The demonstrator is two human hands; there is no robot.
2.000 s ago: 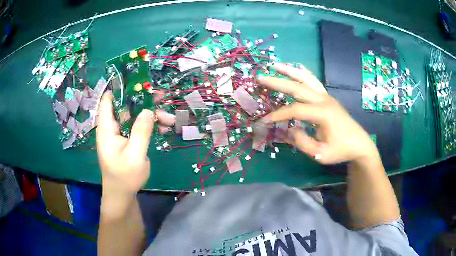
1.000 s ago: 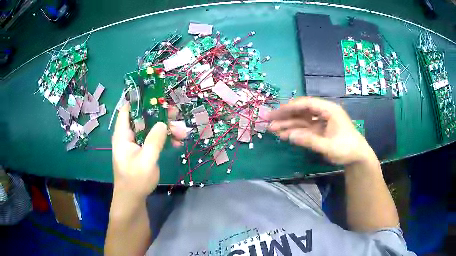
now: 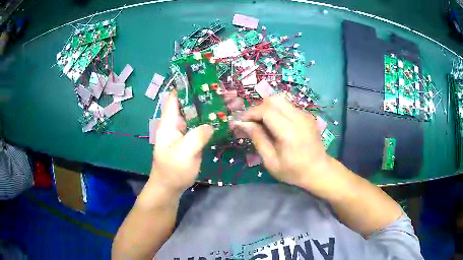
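Note:
My left hand (image 3: 177,144) holds a green PCB panel (image 3: 205,84) upright over the left side of the heap. The panel has red, white and yellow components, and pale leads stick out at its left. My right hand (image 3: 284,139) is at the panel's lower right edge, thumb and fingers pinched on a small white plug connector (image 3: 237,123), partly hidden by the fingers. The heap of wired modules (image 3: 249,45), with red wires, small green boards and pink-grey pads (image 3: 264,89), lies behind and beside both hands.
Finished assemblies (image 3: 89,43) with pink-grey pads (image 3: 114,88) lie at left. At right, a black mat (image 3: 365,76) carries waiting PCB panels (image 3: 401,84) and a single small PCB (image 3: 389,154). More panels (image 3: 457,96) stand at the right rim. The bench's front edge is close to the grey shirt.
My right hand has moved from the heap's right side to the held panel, its fingers now pinched. Pink-grey pads now show left of the panel. The camera view has also shifted.

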